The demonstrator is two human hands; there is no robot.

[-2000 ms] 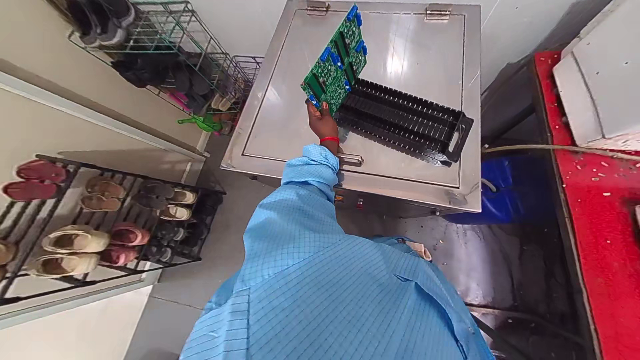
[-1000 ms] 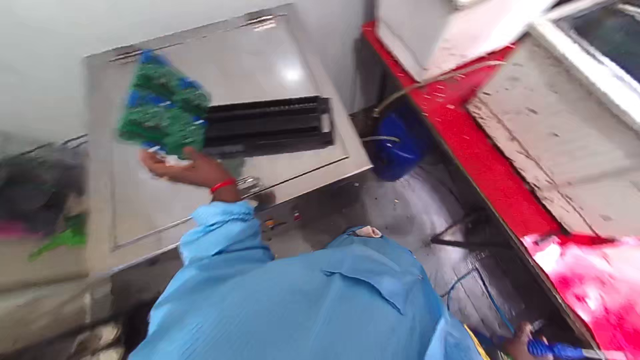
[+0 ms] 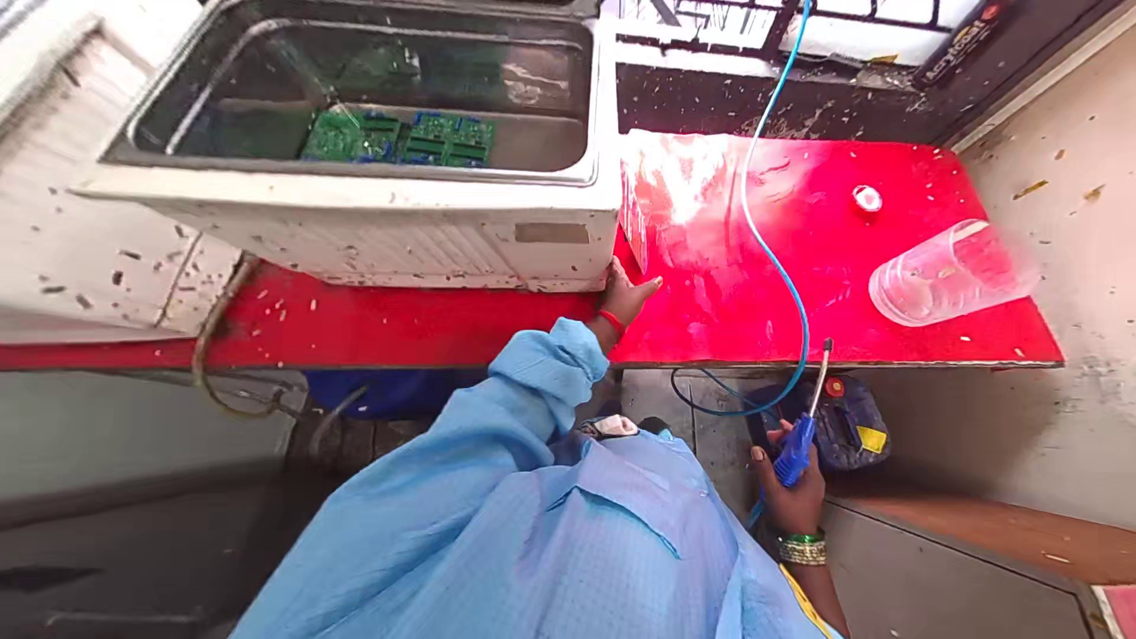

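Note:
My left hand (image 3: 627,297), a red band at its wrist, touches the lower right corner of a white-cased steel tank (image 3: 399,240) with its fingers spread and nothing held. Green circuit boards (image 3: 448,139) lie inside the tank. My right hand (image 3: 792,488), with green and gold bangles, grips a blue air blow gun (image 3: 796,451) below the table's front edge; its metal nozzle points up. A light blue hose (image 3: 770,248) runs over the red table (image 3: 754,328) and loops down near the gun.
A clear plastic container (image 3: 941,275) lies on its side at the table's right, with a small round white-and-red item (image 3: 867,199) behind it. A dark blue jerrycan (image 3: 848,426) stands below the edge. A tan hose (image 3: 209,346) hangs at the left; a wall closes off the right.
The view has swung far right, from the steel-topped unit to the tank. My left hand held a circuit board beside the black rack before; it has let go and now rests at the tank's corner.

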